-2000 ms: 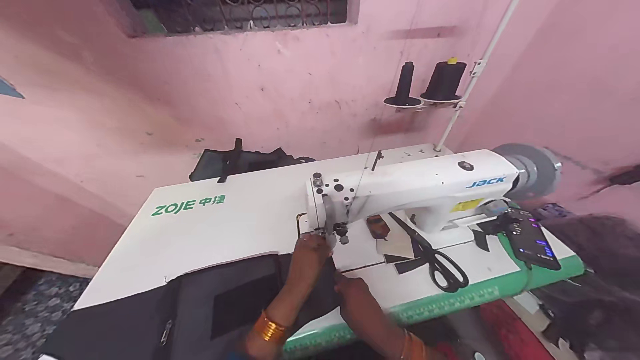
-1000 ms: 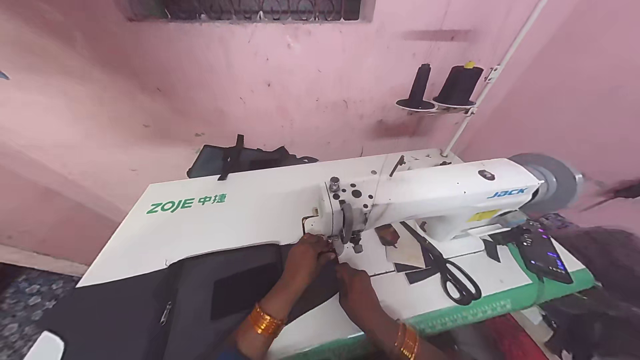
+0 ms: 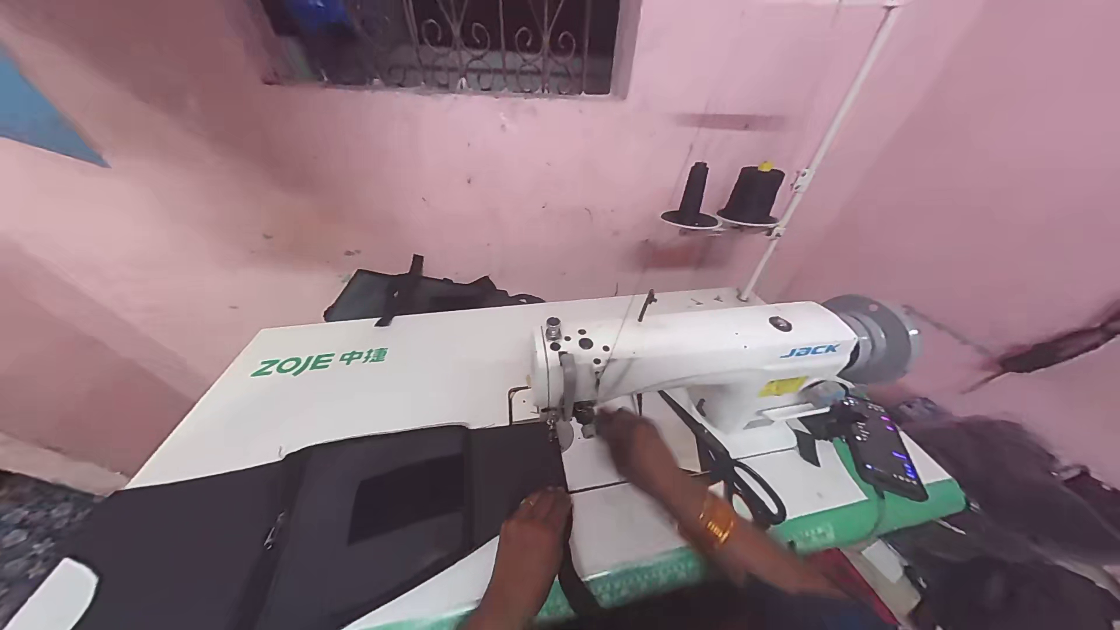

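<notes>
A white Jack sewing machine [image 3: 726,350] stands on a white sewing table [image 3: 437,367]. Black fabric with a zipper [image 3: 385,516] spreads over the table's left part, its right edge close to the needle area. On that edge rests my left hand [image 3: 538,516], fingers bent over the cloth; a black strap [image 3: 576,586] hangs down beside it. My right hand [image 3: 630,442], blurred, is just right of the presser foot area [image 3: 569,429], and whether it holds anything cannot be told.
Black-handled scissors [image 3: 757,490] and a phone [image 3: 884,446] lie to the right. Black thread cones [image 3: 752,197] stand on a rack behind. A dark fabric piece [image 3: 429,293] lies at the back edge. Green covering [image 3: 814,525] runs along the front edge.
My left hand has moved from the needle area down toward the near edge of the cloth. My right hand has moved up beside the machine's head.
</notes>
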